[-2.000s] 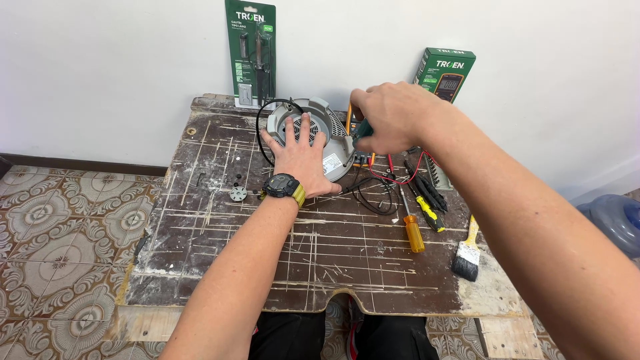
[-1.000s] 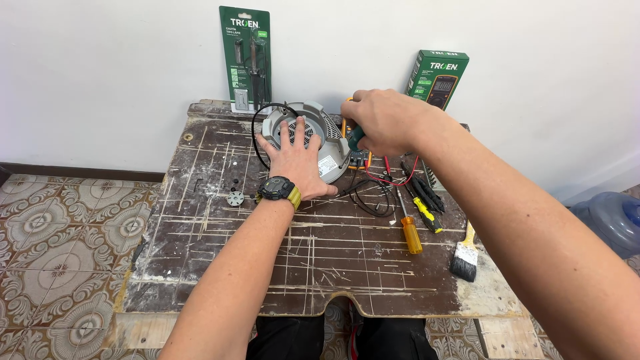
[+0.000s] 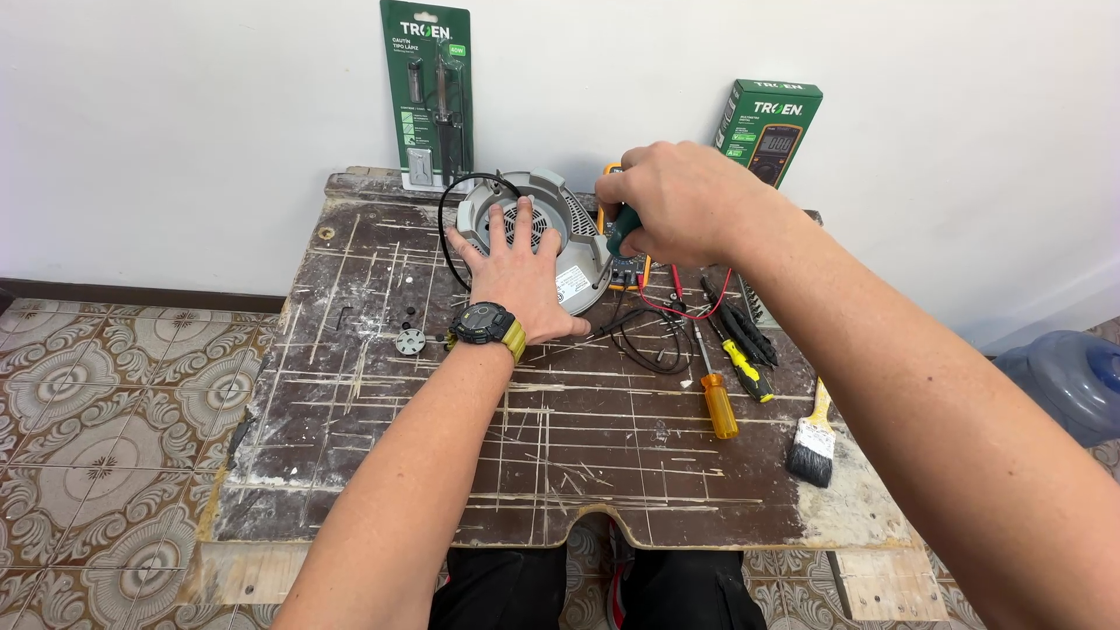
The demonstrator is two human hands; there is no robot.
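Note:
A round grey plastic appliance base (image 3: 573, 254) with a vented centre and a black cord lies near the back of the scratched worktable (image 3: 420, 455). Spread fingers of my left hand (image 3: 521, 271) press flat on its near left side; a watch is on that wrist. My right hand (image 3: 678, 206) grips the dark green handle of a screwdriver (image 3: 623, 231), whose shaft points down to the base's right rim. The tip's exact seat is too small to tell. Partly behind the right hand lies an orange multimeter (image 3: 628, 271) with red and black leads.
Right of the base lie an orange-handled screwdriver (image 3: 719, 407), a yellow-and-black screwdriver (image 3: 748, 369), black-handled pliers (image 3: 748, 328) and a paintbrush (image 3: 814, 446). A small slotted metal disc (image 3: 409, 341) lies left. A packaged soldering iron (image 3: 433, 96) and a multimeter box (image 3: 770, 131) stand behind.

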